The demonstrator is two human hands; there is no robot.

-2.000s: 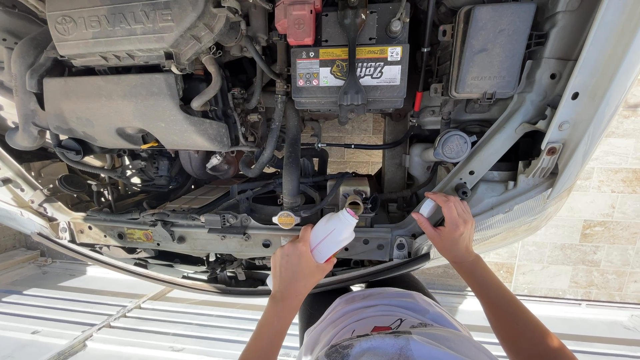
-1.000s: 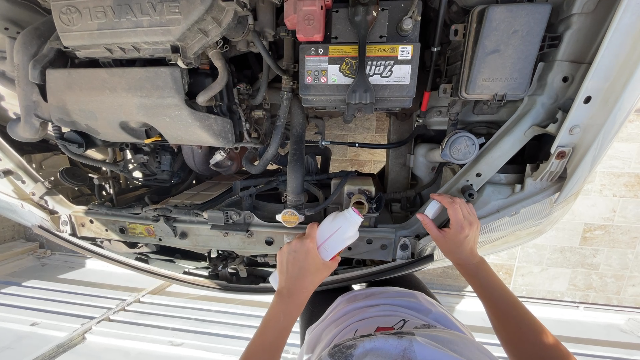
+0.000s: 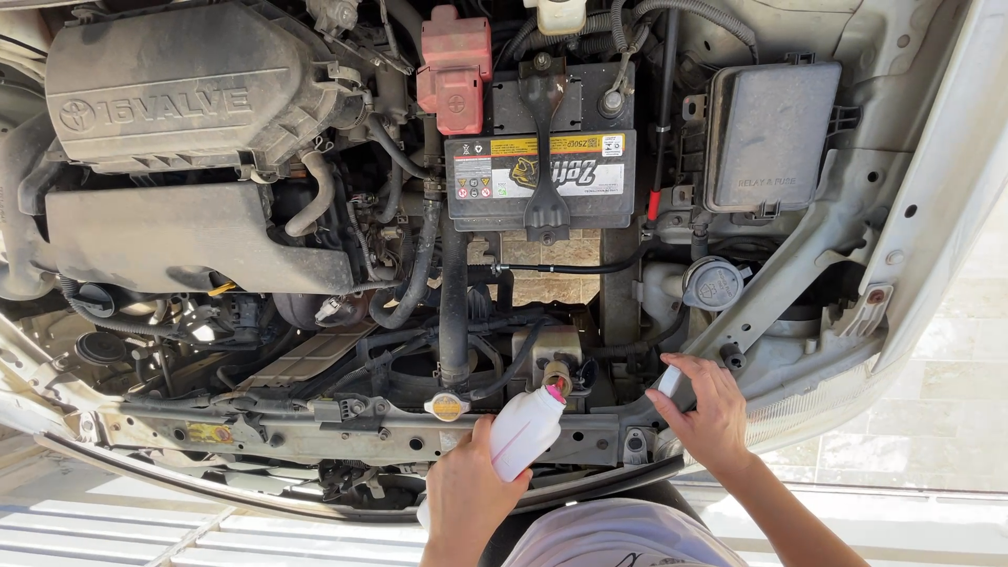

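My left hand (image 3: 472, 492) grips a white plastic bottle (image 3: 524, 433), tilted with its mouth at the open filler neck of the coolant reservoir (image 3: 549, 346). Pinkish-red liquid shows at the bottle's mouth and in the neck. Between thumb and fingers of my right hand (image 3: 705, 413) is a white cap (image 3: 670, 381), held over the front frame beside the headlight. The metal radiator cap (image 3: 446, 406) sits on the radiator, left of the bottle. How full the bottle is cannot be told.
A car battery (image 3: 540, 177) with a red terminal cover (image 3: 454, 75) stands beyond the reservoir. To its right are the fuse box (image 3: 772, 138) and the washer reservoir cap (image 3: 713, 283). The engine cover (image 3: 185, 87) fills the upper left; the radiator support (image 3: 331, 429) crosses the front.
The bottle's mouth stays at the filler neck, with red liquid now visible there. Both hands keep nearly the same places. The view has shifted slightly.
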